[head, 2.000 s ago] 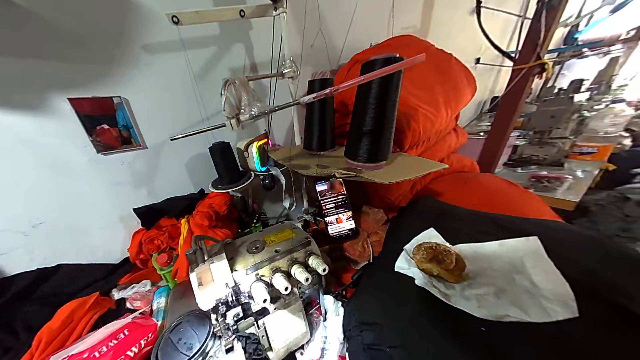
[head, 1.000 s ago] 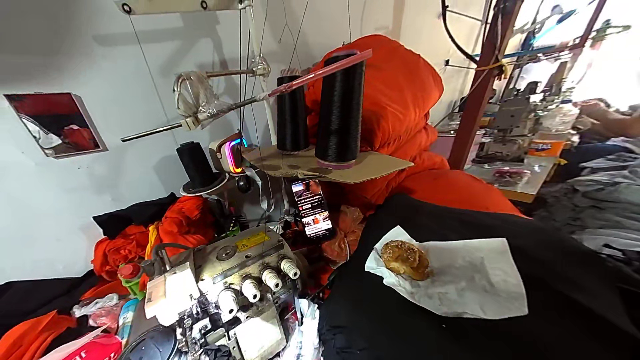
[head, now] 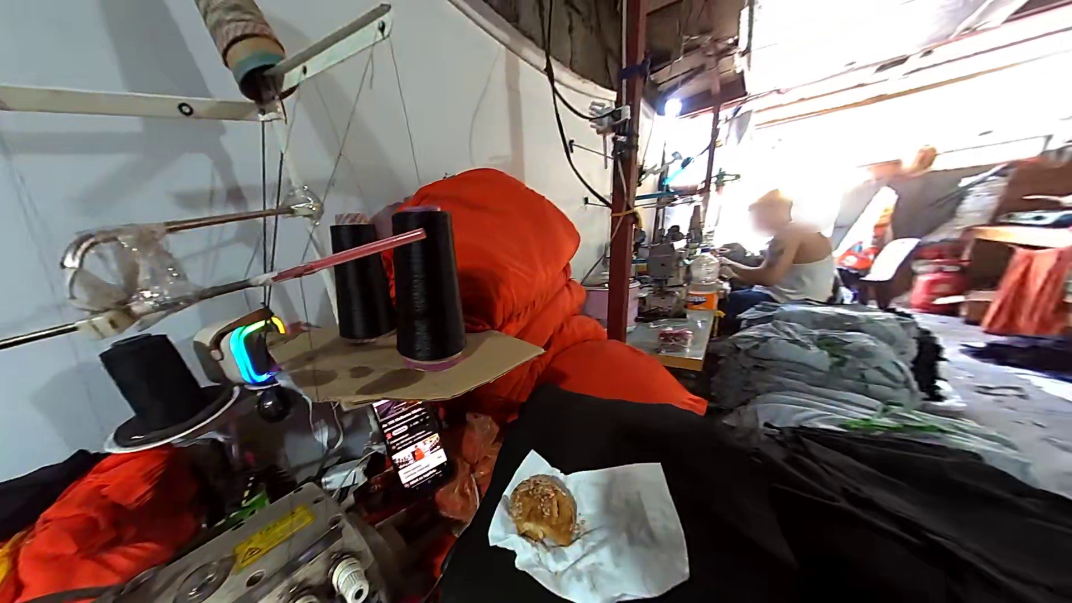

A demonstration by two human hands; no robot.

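Note:
Neither my left hand nor my right hand shows in the head view. A round, browned bun with a crumbly top (head: pixel 543 509) lies on a sheet of white paper (head: pixel 632 536), which rests on black fabric (head: pixel 720 477). Left of it is the top of an overlock sewing machine (head: pixel 280 548), cut off by the lower edge. A lit smartphone (head: pixel 412 444) stands tilted behind the machine, below a cardboard sheet (head: pixel 494 356). Two black thread cones, one tall (head: pixel 429 289) and one partly behind it (head: pixel 362 280), stand on the cardboard.
Stuffed orange fabric (head: pixel 502 251) is piled behind the cones. Thread-stand rods (head: pixel 209 293) and another black cone (head: pixel 151 381) are at left. A reddish post (head: pixel 624 209) rises behind. At right are heaped grey fabric (head: pixel 821 360) and a seated person (head: pixel 791 255) by other machines.
The view has swung up and to the right, bringing the seated person and more of the workshop into sight. The bun and paper still lie on the black fabric.

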